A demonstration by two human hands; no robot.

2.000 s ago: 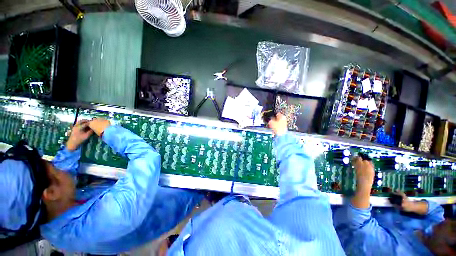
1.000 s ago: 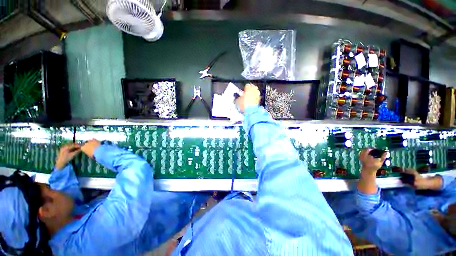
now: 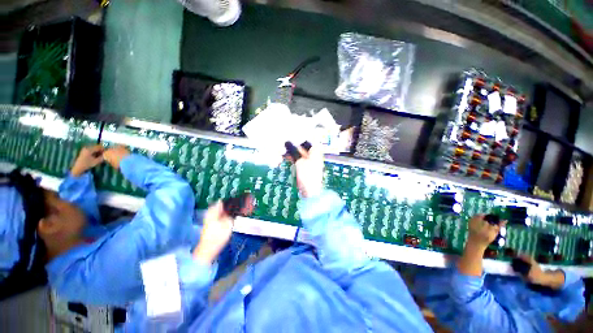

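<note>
My right hand (image 3: 307,168), with dark finger covers, is over the back of the board line. Its fingertips are at the lower edge of a white paper slip (image 3: 270,130), pinching it. More white slips (image 3: 322,122) lie in the black tray behind. My left hand (image 3: 220,224), also with dark fingertips, is blurred over the front edge of the line; whether it holds anything cannot be told. The green circuit board (image 3: 273,195) with rows of pale outlines lies under both hands.
Side cutters (image 3: 286,80), a tray of white parts (image 3: 227,107), silvery leaded parts (image 3: 376,138), a clear bag (image 3: 374,68) and a coil tray (image 3: 484,127) stand behind the line. People work at left (image 3: 117,227) and right (image 3: 484,286). A black bin (image 3: 84,71) is far left.
My right hand has come back from the paper tray toward the board with a white slip. My left hand has come into view at the front edge. The view has tilted.
</note>
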